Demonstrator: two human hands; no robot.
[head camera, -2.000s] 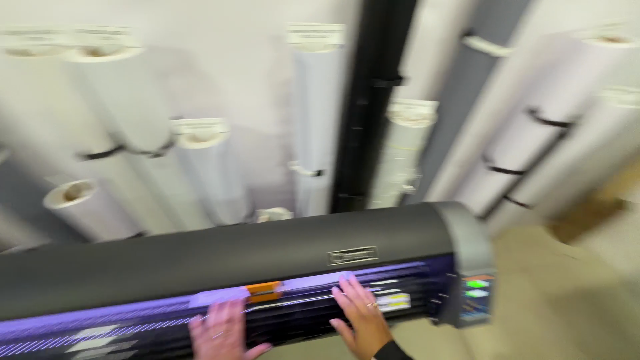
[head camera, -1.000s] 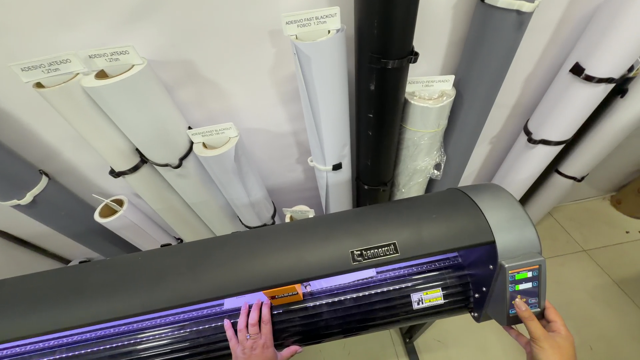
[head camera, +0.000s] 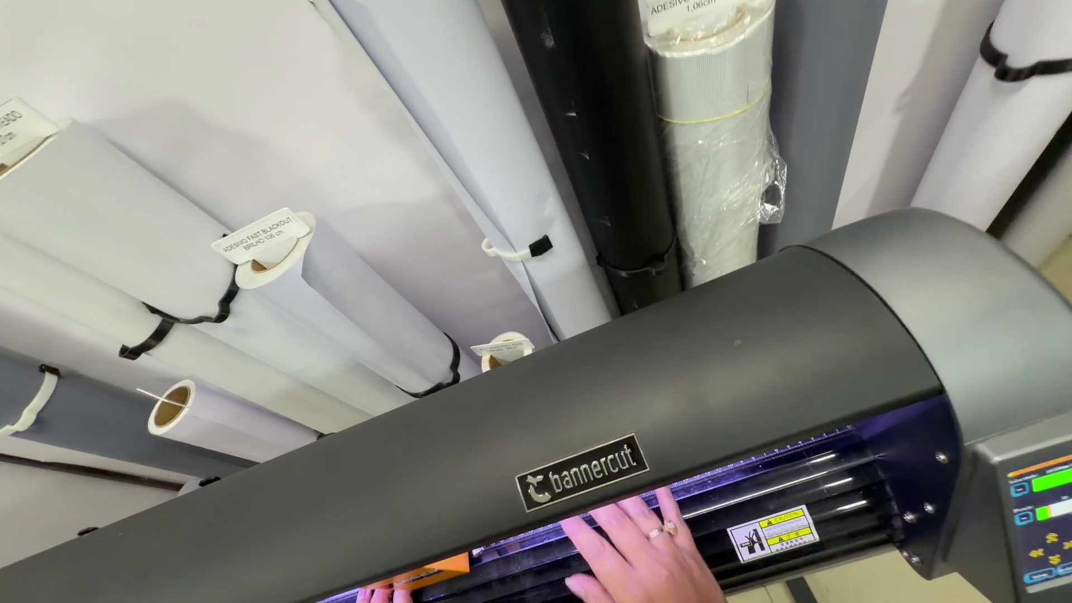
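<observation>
A large black Bannercut cutting plotter (head camera: 670, 368) crosses the view, its lit slot facing me. My right hand (head camera: 641, 553), with rings on a finger, lies palm down at the slot just below the maker's plate, fingertips reaching under the cover's edge; whether it holds anything is hidden. At the bottom edge only fingertips of my left hand (head camera: 385, 595) show, against the orange carriage (head camera: 431, 573). A caution sticker (head camera: 772, 533) is right of my right hand. The touch panel (head camera: 1043, 528) sits at the far right.
Behind the plotter, rolls of adhesive vinyl lean on the wall: a black roll (head camera: 599, 151), a plastic-wrapped white roll (head camera: 716, 159), grey and pale rolls, several with straps. A small roll (head camera: 243, 423) stands at left. Part of a dark stand shows below the plotter.
My right hand has left the touch panel and is now at the slot beneath the maker's plate. My left hand is now mostly out of frame, by the carriage. The view has moved closer and tilted.
</observation>
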